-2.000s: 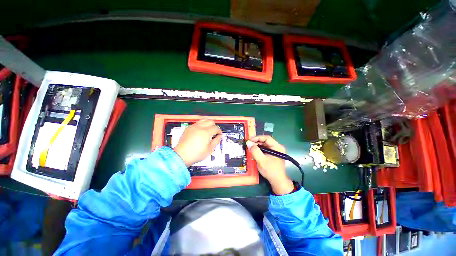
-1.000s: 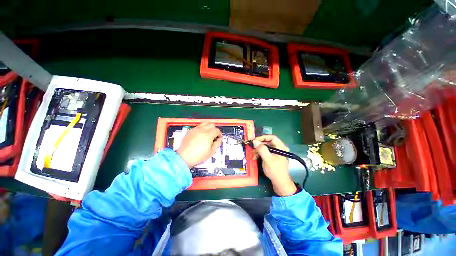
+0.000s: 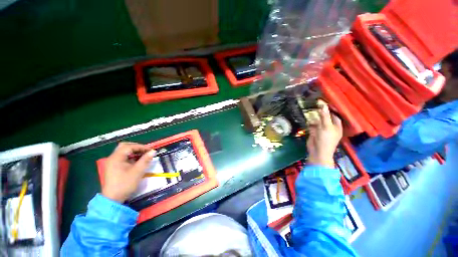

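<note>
An open tablet unit lies in a red-orange foam tray on the green bench. An orange-yellow flex cable lies across its silvery inside. My left hand is over the tray's left part, thumb and fingertips close together; whether a small part is between them cannot be told. My right hand is at the soldering iron stand, to the right, fingers curled. The soldering iron cannot be made out there.
A white tray with a tablet stands at left. Two red trays lie on the back area. A clear plastic bag hangs over the stand. A round tin and pale bits sit beside it. Red trays and a person's blue sleeve are at right.
The view has turned to the right. My right hand has left the tablet and moved right to the stand. My left hand has shifted to the tray's left part. The orange-yellow cable now shows on the tablet.
</note>
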